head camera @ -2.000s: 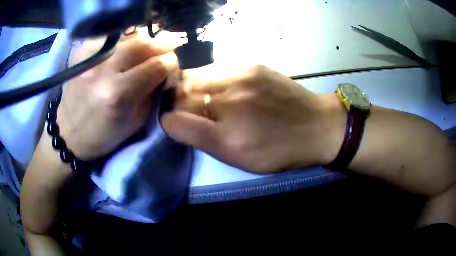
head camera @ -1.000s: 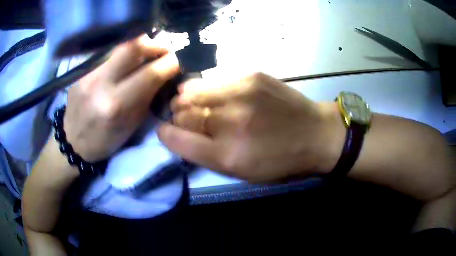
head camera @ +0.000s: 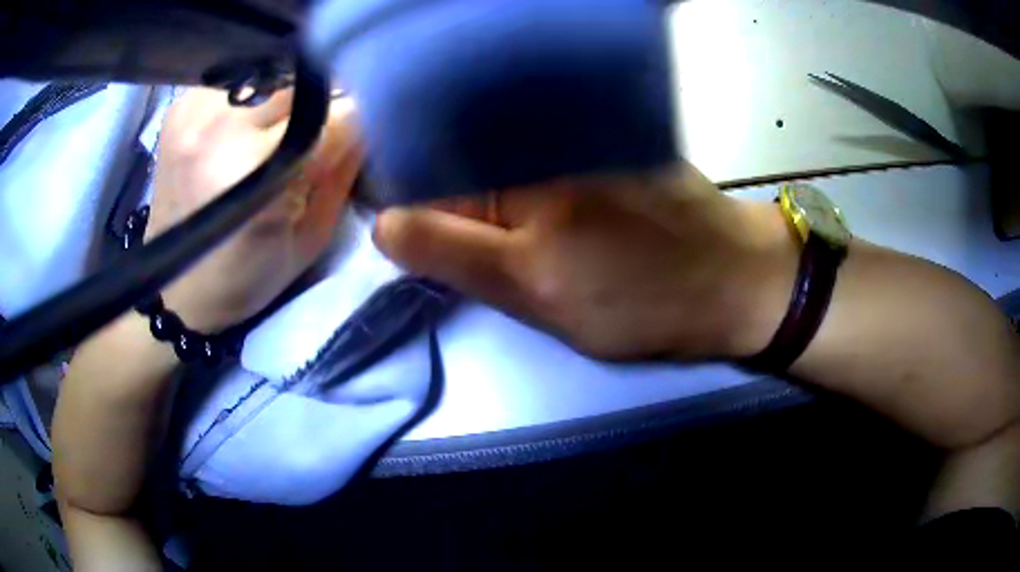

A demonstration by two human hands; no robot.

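Pale blue-white lining (head camera: 324, 436) with a frayed dark cloth strip (head camera: 364, 333) hangs below my hands, over the table's front edge. My left hand (head camera: 241, 201), with a black bead bracelet, holds the cloth at its upper left. My right hand (head camera: 604, 263), with a ring and a watch, has its thumb and fingers on the cloth at the upper end, close to my left fingertips. The fingertips of both hands are partly hidden behind a blurred blue-white fitting (head camera: 492, 95) and its black cable (head camera: 168, 246). The presser foot and needle are hidden.
Slim dark tweezers or snips (head camera: 889, 112) lie on the white machine table (head camera: 738, 89) at the right. A dark rectangular item (head camera: 1001, 173) is at the right edge. More pale cloth (head camera: 56, 212) with dark trim lies at the left. A ruler-marked edge (head camera: 559, 434) runs along the front.
The blurred fitting has shifted right and looks larger, covering the black knob and my fingertips. More of the lining and its frayed strip shows below my hands. Both hands stay on the cloth.
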